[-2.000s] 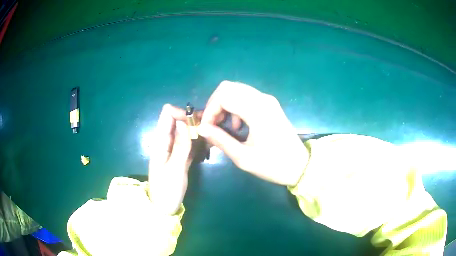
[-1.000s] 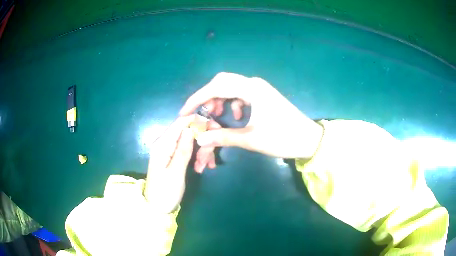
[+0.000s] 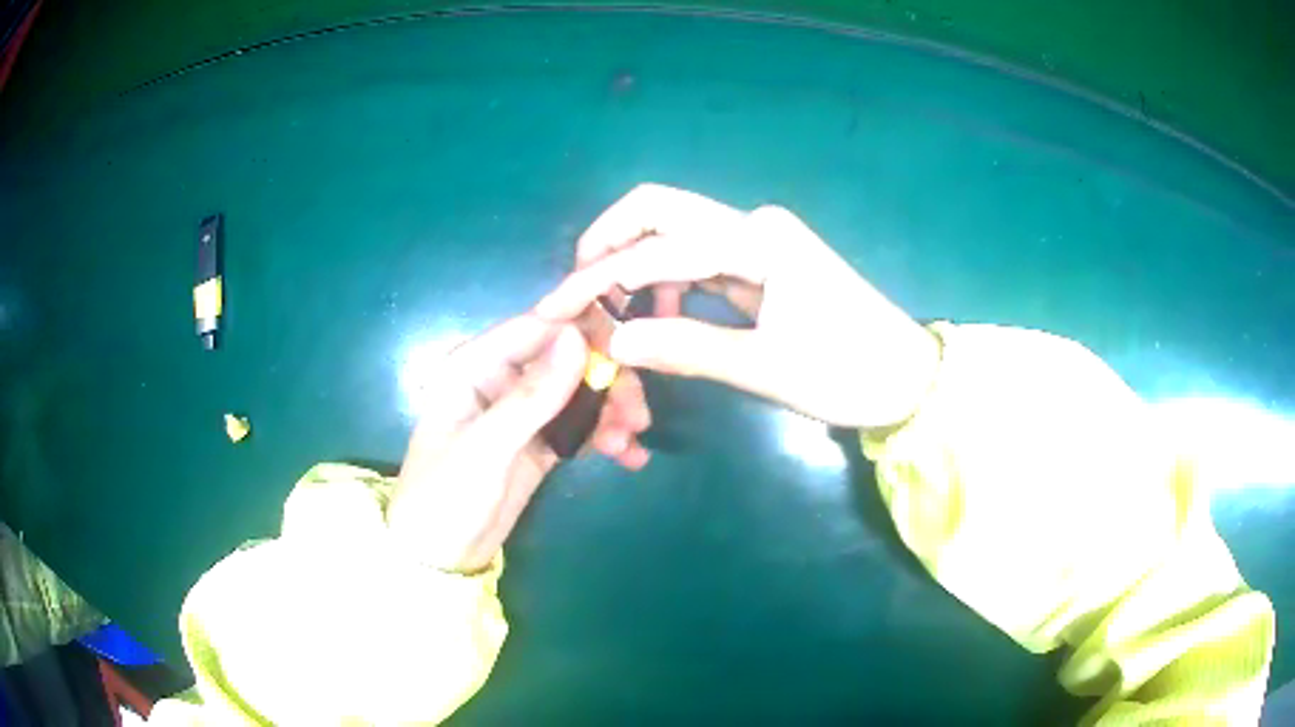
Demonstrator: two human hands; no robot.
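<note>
My left hand (image 3: 490, 412) and my right hand (image 3: 760, 305) meet in the middle of the view. My left hand holds a dark stick (image 3: 575, 422) with a yellow band (image 3: 601, 371) near its upper end. The fingertips of my right hand touch the stick's upper end, and most of it is hidden by fingers. A taped unit (image 3: 209, 281), dark with a yellow band, lies upright in the view at the left. A small crumpled yellow tape scrap (image 3: 237, 428) lies below it.
The shiny green bench (image 3: 682, 597) has bright lamp reflections and a dark curved seam along the far side. At the lower left edge are a pale yellow cloth (image 3: 43, 604), something blue (image 3: 119, 645) and something red.
Both hands have moved slightly to the right. The left hand has tilted and the stick with it, so more of its dark lower part shows. The right fingers have shifted at its upper end.
</note>
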